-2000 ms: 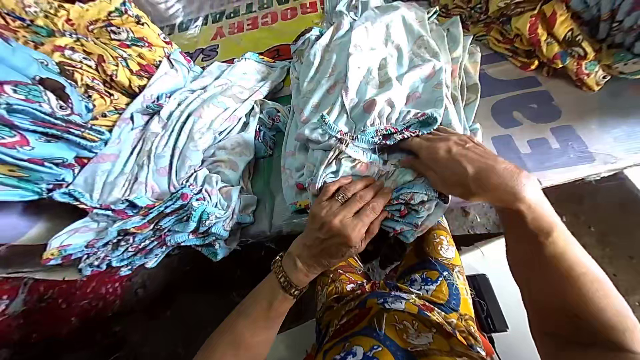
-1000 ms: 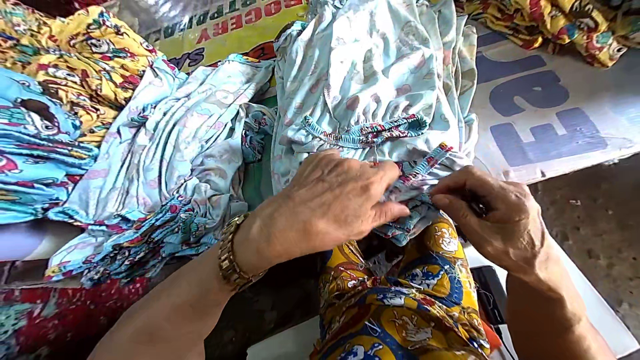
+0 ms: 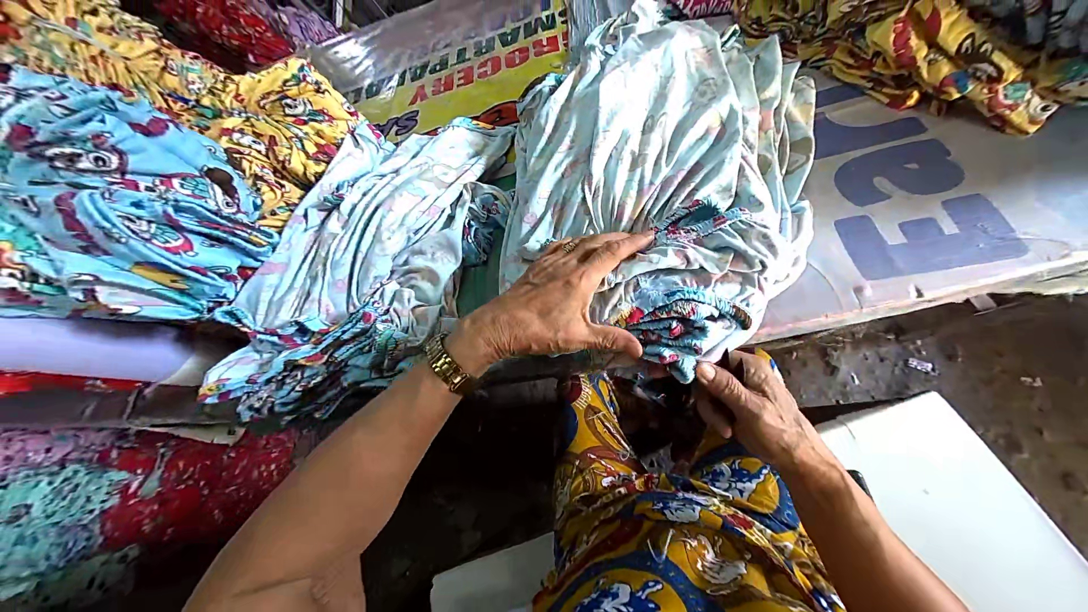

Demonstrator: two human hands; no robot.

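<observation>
A stack of pale blue printed garments with gathered elastic edges lies in front of me on the table. My left hand, with a ring and a gold-coloured watch, rests on the stack's near left side, thumb and fingers spread around the bunched elastic edges. At the stack's near lower edge is my right hand, thumb and fingers bent close to the cloth; whether it pinches the cloth is hard to tell. A second pale blue pile lies to the left.
Light blue printed cloth and yellow printed cloth are heaped at the left. More yellow cloth lies back right. A printed banner covers the table. Red and green cloth is low left, a white surface low right.
My right hand has moved from on the stack, two seconds ago, to its near lower edge. The elastic edges there now lie bunched together, and my left hand is spread beside them.
</observation>
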